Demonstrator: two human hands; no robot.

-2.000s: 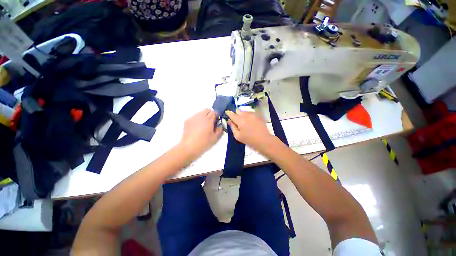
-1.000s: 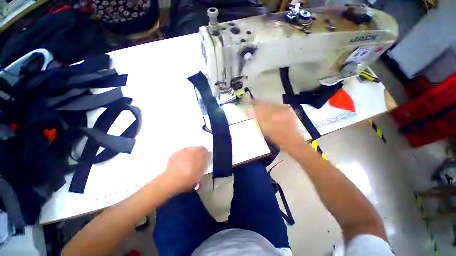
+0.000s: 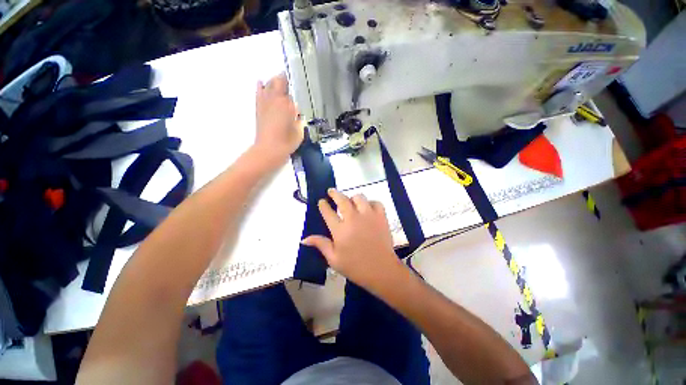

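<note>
A dark strap lies lengthwise on the white table, left of the needle area, its near end over the front edge. My left hand is beside the left end of the machine head, at the strap's far end; its grip is hidden. My right hand lies with fingers spread, fingertips and thumb on the near part of the strap. The presser foot area of the cream machine is just right of the strap. Yellow thread snips lie on the bed to the right.
A pile of black and grey strips with orange spots covers the table's left. Narrow black tape and another dark strip run towards the front edge. An orange-red piece lies at right. A red crate stands beyond.
My left hand has moved from the front edge up to the strap's far end. My right hand has come back left onto the strap. The yellow snips now show on the bed.
</note>
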